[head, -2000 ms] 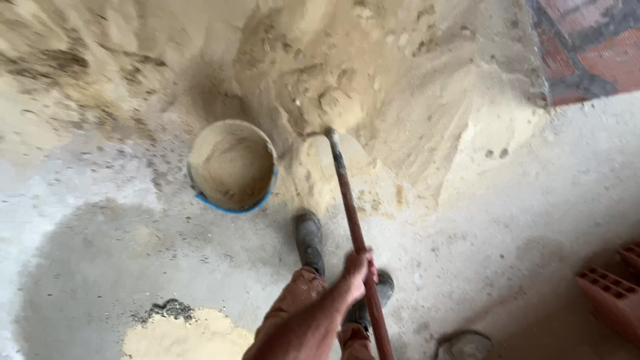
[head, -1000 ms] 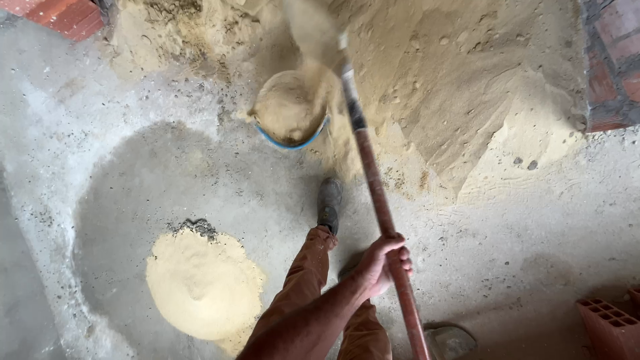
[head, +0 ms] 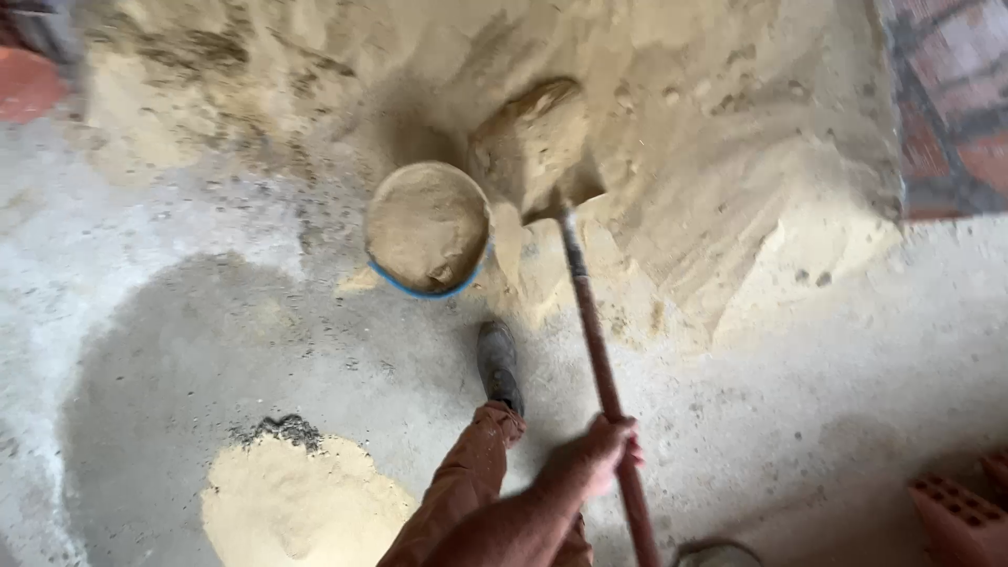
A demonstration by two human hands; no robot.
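My left hand point(head: 616, 449) is closed around the reddish shaft of a shovel point(head: 595, 346), partway along it. My right hand is out of view, and so is the lower end of the shaft. At the top of the shaft, the metal blade point(head: 581, 185) carries some sand and lies against a large sand heap point(head: 709, 157). Just left of the blade stands a round bucket point(head: 429, 294) with a blue edge showing, holding sand nearly to its rim. A smaller mound of pale sand or powder point(head: 303, 504) lies on the concrete floor at lower left.
My boot point(head: 498, 358) stands on the floor below the bucket. Hollow red bricks point(head: 957, 512) lie at lower right, near a round object point(head: 717, 555) cut off by the bottom edge. A brick wall point(head: 957, 118) borders the heap at upper right. A dark patch point(head: 157, 378) marks the floor.
One second ago the shovel blade was over the bucket with sand falling; now it is right of the bucket, against the heap. The sand in the bucket stands higher than two seconds ago.
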